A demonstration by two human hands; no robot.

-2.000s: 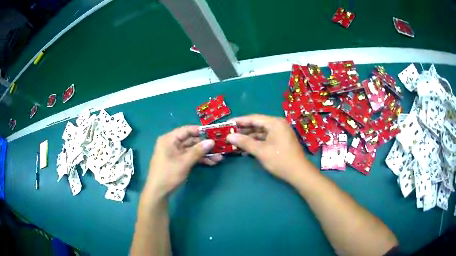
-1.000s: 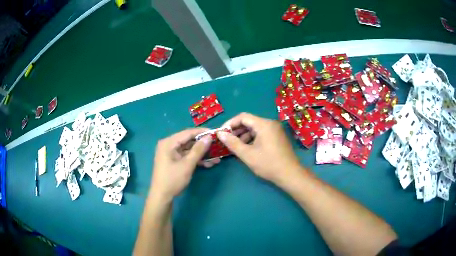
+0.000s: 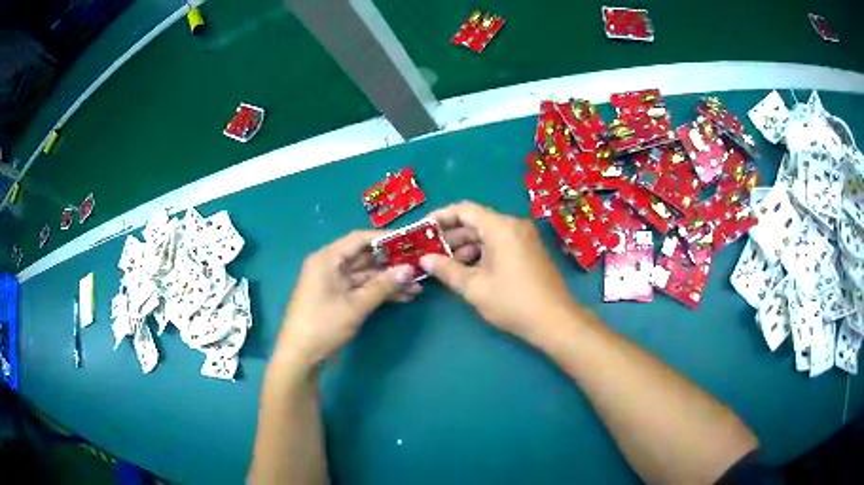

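Note:
A red circuit board with a white rim, a joined board and plate (image 3: 409, 244), is held between both hands at the middle of the bench. My left hand (image 3: 346, 289) grips its left side, thumb on the lower edge. My right hand (image 3: 493, 270) grips its right side, thumb on the lower edge. The fingers behind it are partly hidden. A single red board (image 3: 394, 197) lies just beyond it. A heap of red boards (image 3: 644, 185) lies to the right. A heap of white plates (image 3: 185, 284) lies to the left.
A denser white heap (image 3: 805, 237) lies at far right. A grey post (image 3: 374, 71) rises from the pale rail (image 3: 284, 161). Joined pieces (image 3: 244, 123) lie spaced on the green belt, with yellow cylinders (image 3: 195, 21). A thin stick (image 3: 77, 332) and a cream slip (image 3: 86, 299) lie at left.
The held piece has tilted so its red face and white rim show more. The pieces on the belt beyond the rail have moved left. Both hands have kept their grip.

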